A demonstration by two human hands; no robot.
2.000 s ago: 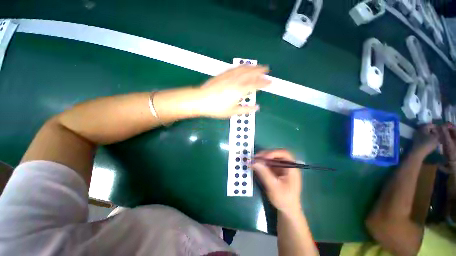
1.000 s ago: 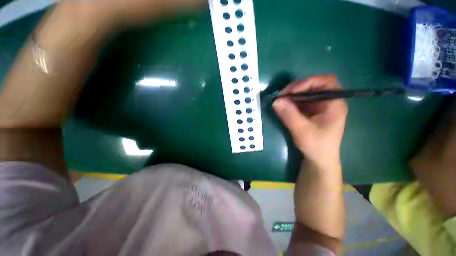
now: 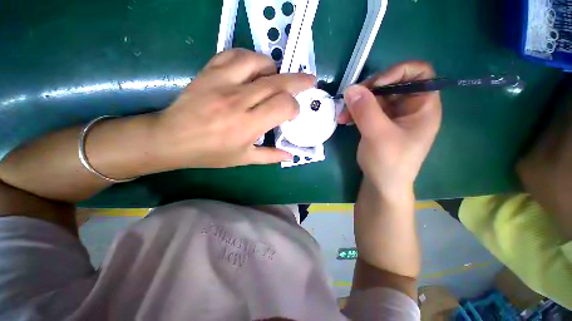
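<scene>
A white plastic housing (image 3: 307,128) lies on the green bench over the perforated white strip (image 3: 259,28), its round end towards me and its long looped arms away. My left hand (image 3: 235,110) holds the round end from the left. My right hand (image 3: 398,119) holds black tweezers (image 3: 426,86) like a pen, from the right. The tweezer tips are at the upper right of the disc, near its small dark central recess. Whether they hold anything is too small to tell. The housing and my left hand hide much of the strip.
A blue bin (image 3: 555,61) with whitish ring-like parts stands at the upper right, cut off by the frame. Another person's yellow sleeve (image 3: 517,244) is at the right. The bench edge runs in front of my body, with grey floor and yellow lines below.
A white housing has come in over the strip, held by my left hand, which was blurred at the upper left. My right hand with the tweezers is now at the housing's round end.
</scene>
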